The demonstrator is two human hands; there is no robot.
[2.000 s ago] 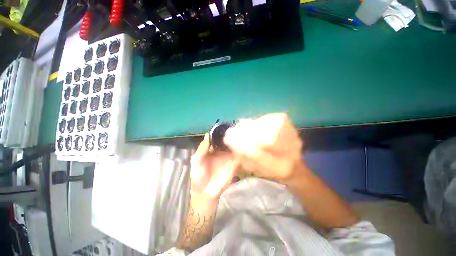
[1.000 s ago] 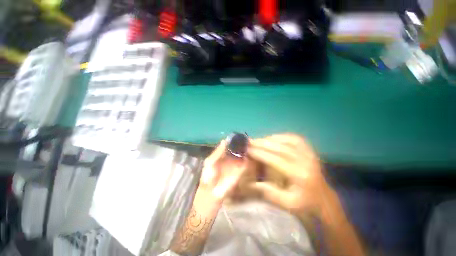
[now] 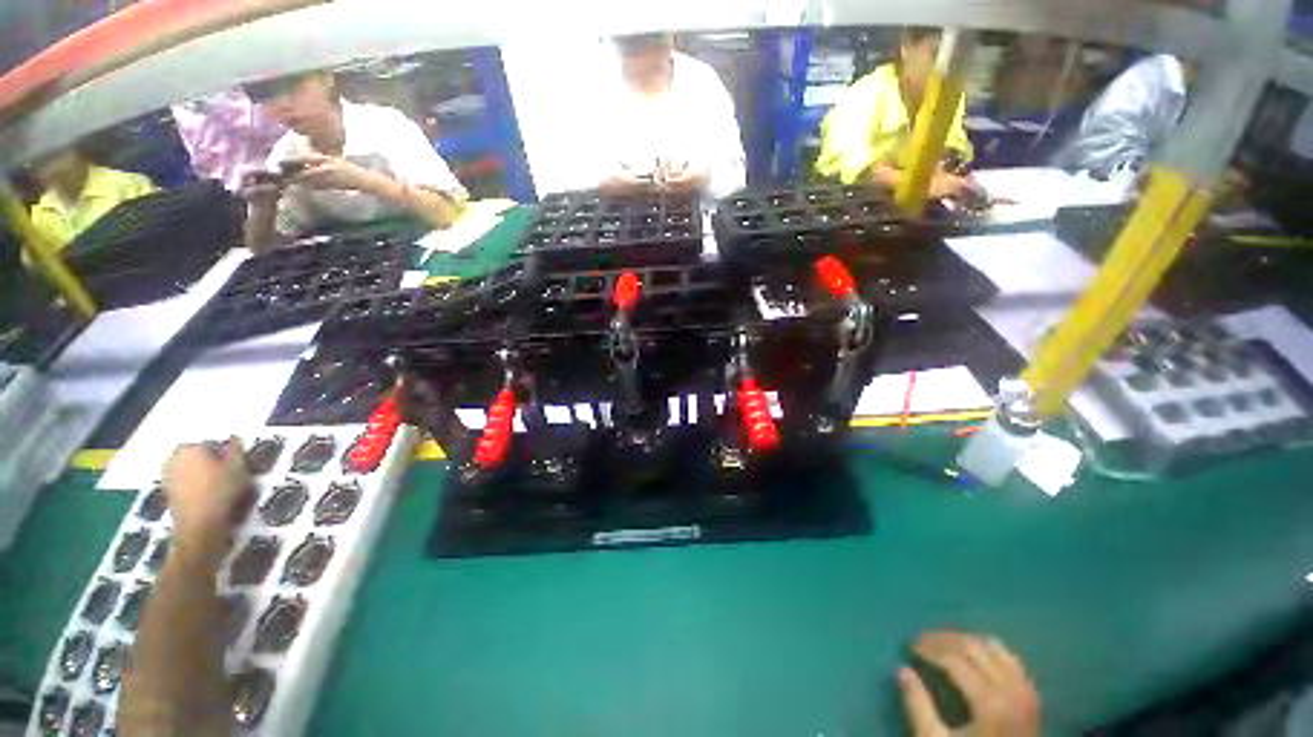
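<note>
The white component tray (image 3: 328, 655) lies at the left, with dark round watch cases (image 3: 307, 559) in its pockets. My left hand (image 3: 205, 497) is over the tray's upper left part, blurred, its fingers closed around a dark watch case that is partly hidden. My right hand (image 3: 979, 688) is low at the right over the green mat, its fingers curled. A dark rounded shape shows between its thumb and fingers; I cannot tell whether it is a part or shadow.
The black clamping fixture (image 3: 749, 521) with red-gripped toggle clamps stands in the middle. Dark gridded trays (image 3: 612, 223) lie behind it. A whitish bottle (image 3: 1005, 432), a yellow post (image 3: 1116, 303) and a second component tray (image 3: 1202, 396) are at the right. Several people sit across the bench.
The view has tilted up. My hands have parted: the left went from the bench edge to the tray, the right moved right over the mat.
</note>
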